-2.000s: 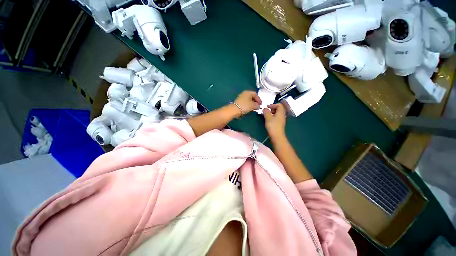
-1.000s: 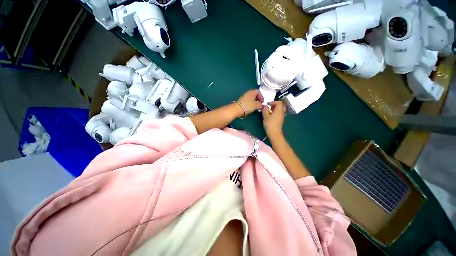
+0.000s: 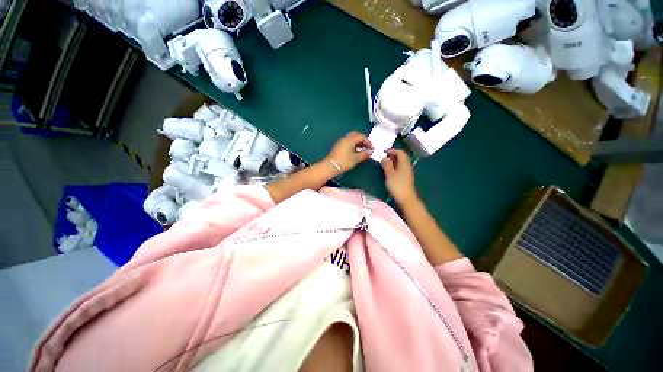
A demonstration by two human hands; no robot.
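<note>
A white camera [image 3: 401, 98] with a rounded head lies on the green bench in front of me, its thin antenna pointing up at its left. Its flat white mounting base [image 3: 381, 139] points towards me. My left hand [image 3: 350, 151] is bare, with bent fingers close together at the base's left edge; whether they hold something small is too small to tell. My right hand [image 3: 397, 171] is bare, with its fingertips closed on the base's near edge. Any small part at the fingertips is hidden.
More cameras [image 3: 509, 67] lie on a cardboard sheet [image 3: 541, 120] at the upper right. Others [image 3: 218, 62] lie at the upper left. A carton of cameras [image 3: 211, 156] and a blue crate [image 3: 120, 218] stand left. An open carton [image 3: 556, 298] holding a grey grid is at right.
The view has shifted slightly. My left fingertips have drawn left from the base, so more of its flat face shows between my hands. My right hand stays at the near edge.
</note>
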